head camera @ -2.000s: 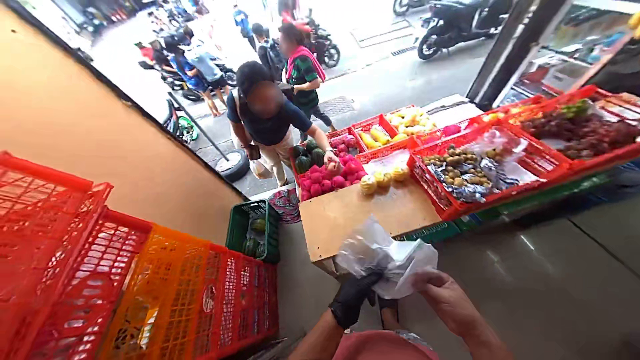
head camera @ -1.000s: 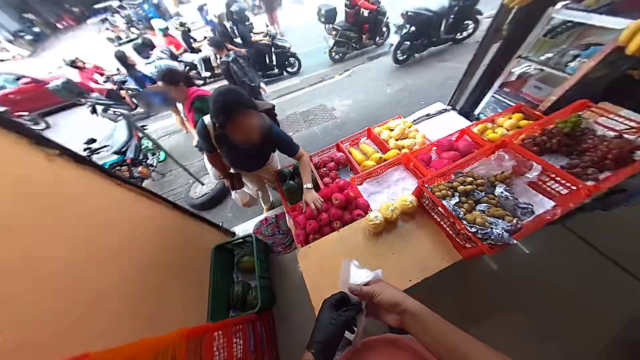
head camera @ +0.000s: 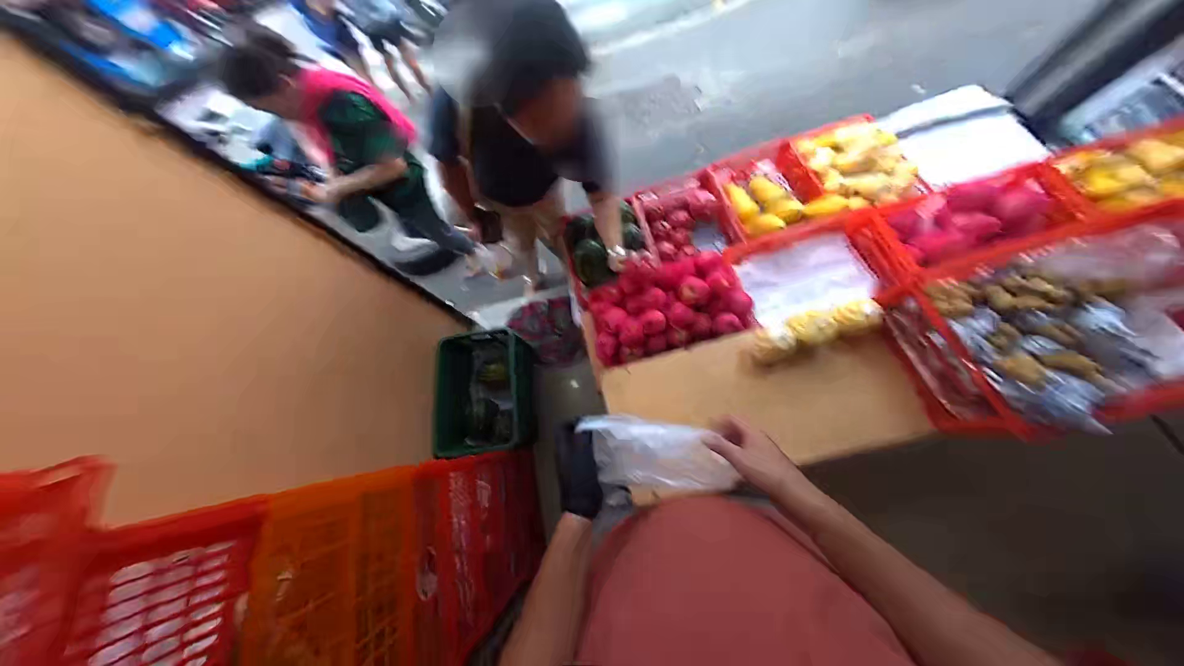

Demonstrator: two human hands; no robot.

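A translucent white plastic bag (head camera: 661, 455) is stretched between my two hands, low in the middle of the view. My left hand (head camera: 580, 470), in a black glove, grips its left side. My bare right hand (head camera: 754, 455) pinches its right side. The bag hangs just in front of the bare near edge of a wooden table (head camera: 786, 398). Beyond it lie pale yellow wrapped fruits (head camera: 814, 326) in a row and a heap of round red fruits (head camera: 671, 310). Blur hides the fingertips of my gloved hand.
Red crates of yellow fruit (head camera: 856, 162), pink fruit (head camera: 971, 220) and brown fruit (head camera: 1045, 324) stand right. A person (head camera: 518, 120) reaches toward the red fruits. A green crate (head camera: 444, 398) and stacked red and orange crates (head camera: 342, 546) line the left wall.
The bag, bunched small between my hands a second ago, is now spread wide, with my hands farther apart. The person across the table still has a hand at the red fruits.
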